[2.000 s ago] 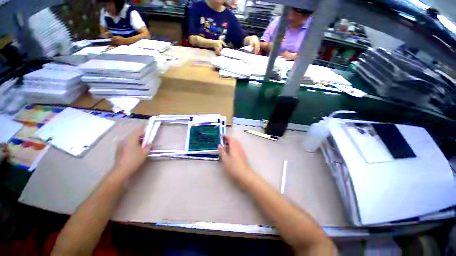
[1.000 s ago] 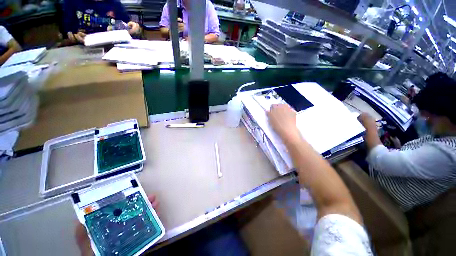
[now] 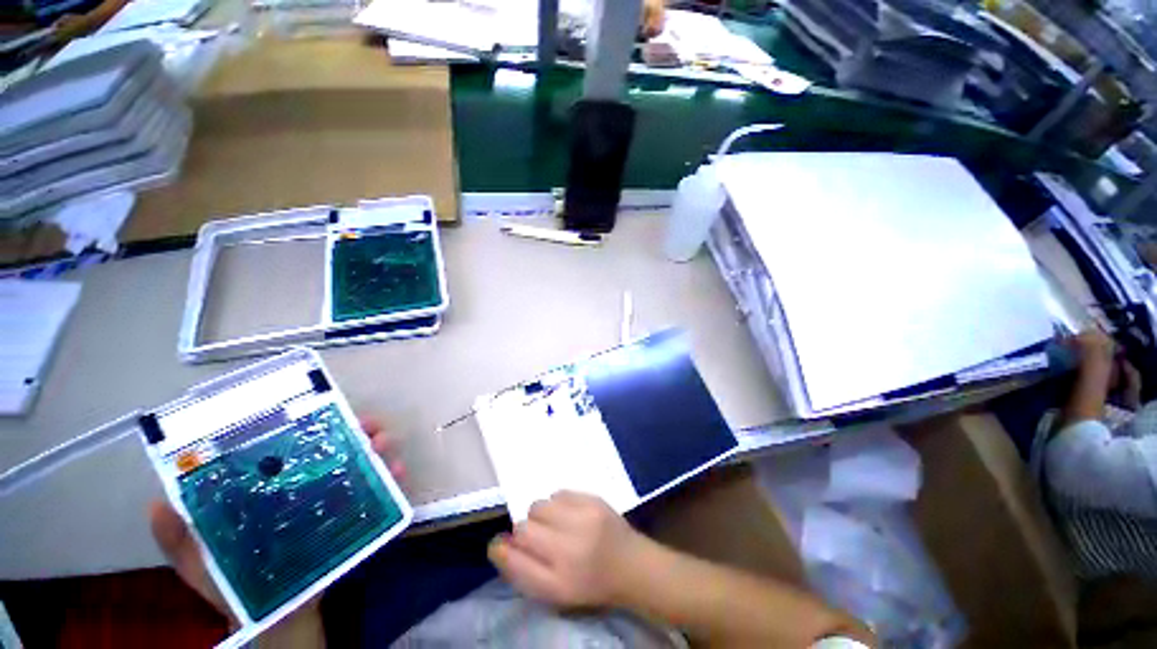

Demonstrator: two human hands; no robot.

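My left hand (image 3: 190, 548) holds a white frame housing from below at lower left. Its dark green circuit board (image 3: 286, 514) faces up, with an orange spot near the top. The frame's empty part runs off to the left. My right hand (image 3: 574, 548) grips the lower edge of a front panel half (image 3: 546, 454), white at the left with a black glossy screen (image 3: 662, 408) at the right. A thin dark wire sticks out from its left side. The two parts are apart. Another frame housing with a board (image 3: 385, 275) lies on the bench behind.
A stack of white panels (image 3: 888, 260) is at right beside a squeeze bottle (image 3: 693, 216). A pen-like tool (image 3: 548, 235) lies near a black item (image 3: 596, 165) on a post. Stacked housings (image 3: 83, 133) are rear left. A person's hand (image 3: 1094, 361) is at far right.
My right hand has taken the front panel half off the right stack and brought it left and nearer to me. My left hand still holds the frame housing. The view has shifted.
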